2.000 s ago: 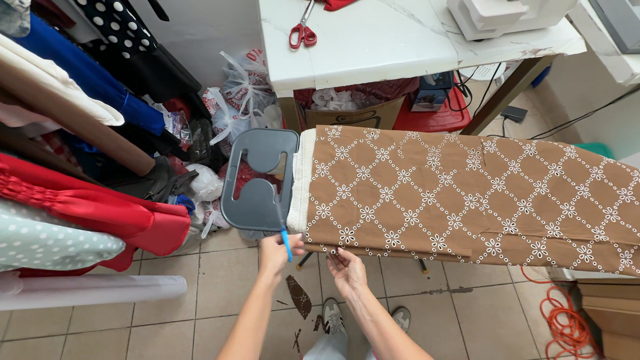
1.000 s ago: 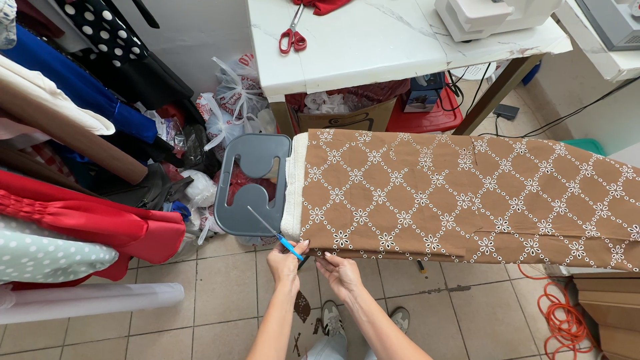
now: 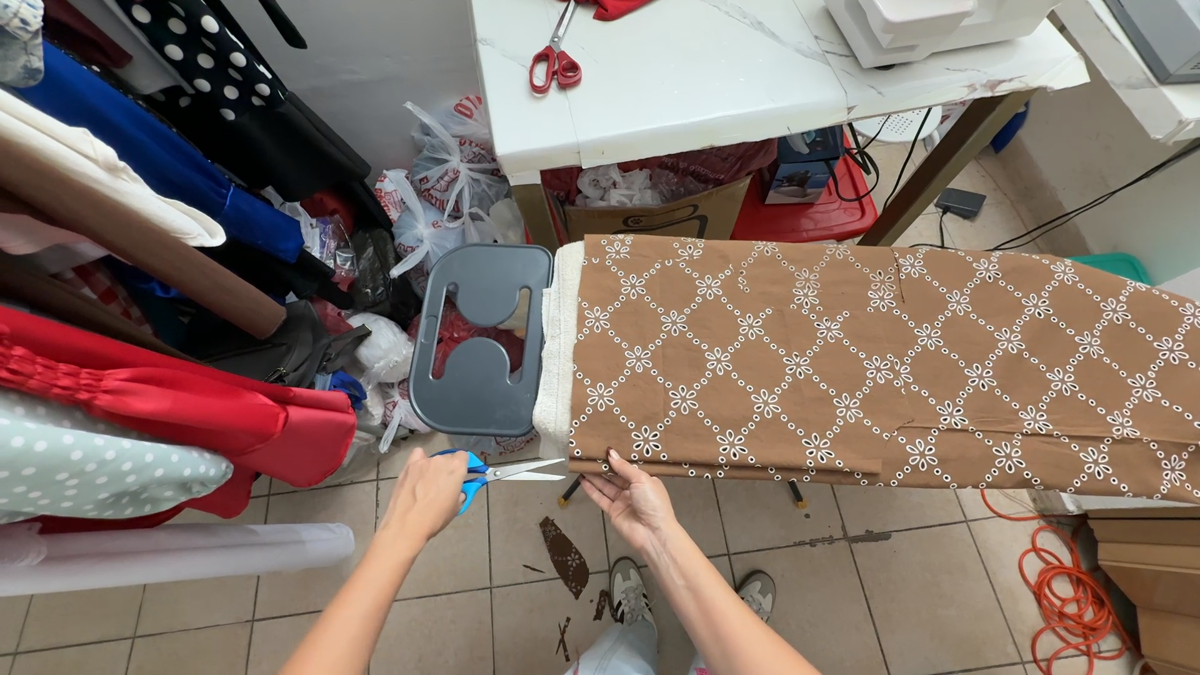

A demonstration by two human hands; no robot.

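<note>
Brown fabric with white flower eyelets (image 3: 797, 366) lies on an ironing board whose cream padded edge (image 3: 559, 347) shows at the left. My left hand (image 3: 427, 497) grips the blue handles of a pair of scissors (image 3: 478, 476); the blades are slightly apart and point right, their tips close to the fabric's near left corner. At that corner my right hand (image 3: 630, 495) holds the folded near edge of the fabric between thumb and fingers. A grey plastic iron rest (image 3: 480, 389) extends from the board's left end.
Red-handled scissors (image 3: 555, 67) and a white machine (image 3: 937, 28) stand on the marble-patterned table (image 3: 675, 75). Clothes, including a red garment (image 3: 178, 394), hang at left. Plastic bags (image 3: 441, 197) lie behind the iron rest. Fabric scraps (image 3: 562, 558) and an orange cord (image 3: 1069, 591) are on the floor.
The scissors in my left hand have turned from pointing up and left to pointing right, toward the fabric corner. My right hand stays at the fabric's near edge.
</note>
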